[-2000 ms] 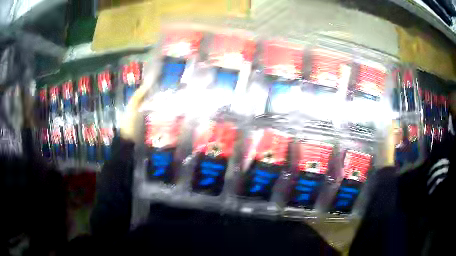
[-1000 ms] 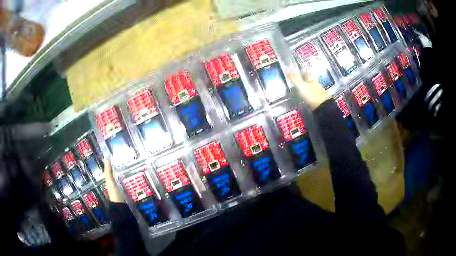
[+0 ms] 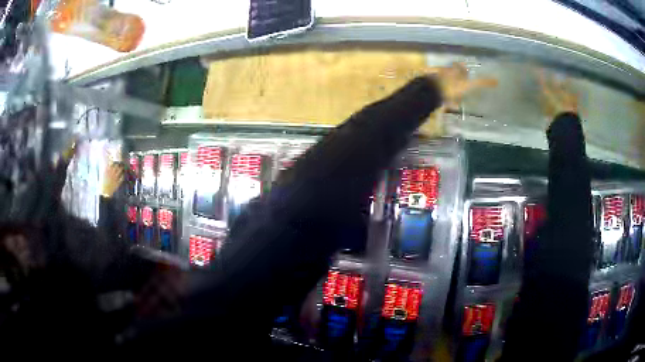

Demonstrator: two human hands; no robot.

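Note:
A clear blister tray (image 3: pixel 456 205) lies on the bench in front of me, its pockets holding product units (image 3: pixel 415 226) with red tops and dark-blue lower parts. My left forearm crosses over its middle and hides several pockets. My left hand (image 3: pixel 458 85) is stretched beyond the tray, over the tan cardboard and clear pieces (image 3: pixel 502 74). It is blurred, with fingers apart and nothing visible in it. My right hand (image 3: pixel 560 95) reaches over the same clear area, blurred, fingers spread. Another filled tray (image 3: pixel 496 189) lies at right, partly under my right forearm.
Tan cardboard (image 3: pixel 304 85) lies behind the tray. The white shelf edge (image 3: pixel 396 32) runs above it, with a dark smartphone (image 3: pixel 279 15) and an orange bottle (image 3: pixel 117 30) on the shelf. At left another person's hand (image 3: pixel 112 177) is near further filled trays (image 3: pixel 152 191).
My hands have let go of the filled tray, which is now on the bench, and have moved forward past its back edge. The view has turned, and the smartphone has come into view.

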